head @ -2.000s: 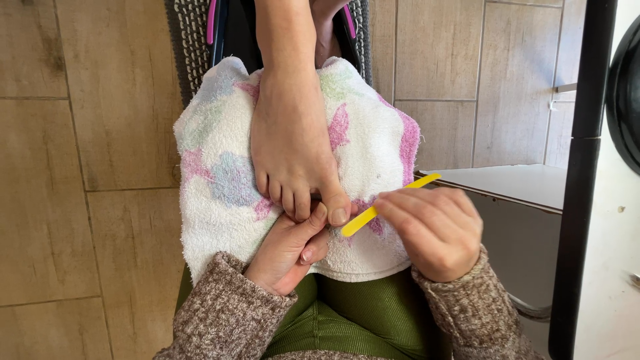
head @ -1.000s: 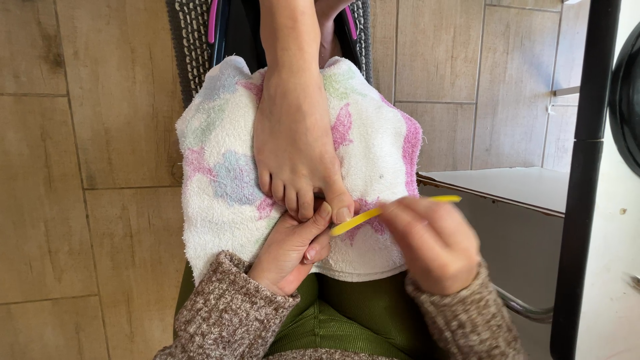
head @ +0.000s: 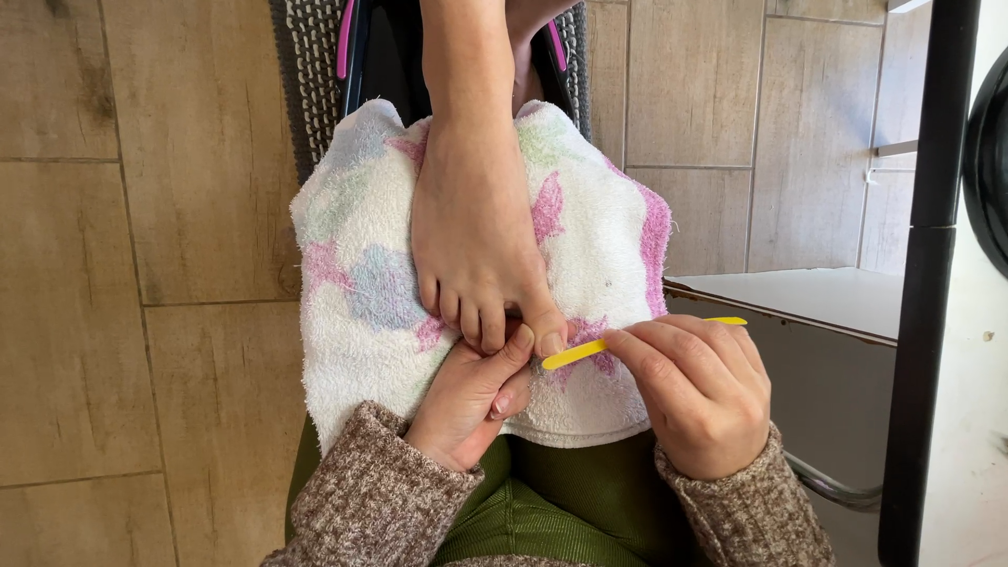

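Another person's bare foot (head: 476,213) rests on a white terry towel (head: 354,378) with pink, blue and green patterns, spread over my lap. My left hand (head: 472,394) is at the toes, its thumb beside the big toe (head: 543,315) and its fingers partly hidden beneath. Between the thumb and fingers of my right hand (head: 701,386) is a yellow nail file (head: 579,353). The file's left end lies at the tip of the big toenail; its other end shows past my knuckles.
A white tabletop with a black edge (head: 917,315) runs along the right, a round black object (head: 994,161) on it. Beside my right hand is a white shelf (head: 795,295). A woven grey mat (head: 307,79) lies under a black thing with pink strips, on wood-look floor tiles (head: 205,157).
The yellow file in my right hand has changed its tilt over these frames and stays near the big toenail. My left hand keeps its place at the toes.
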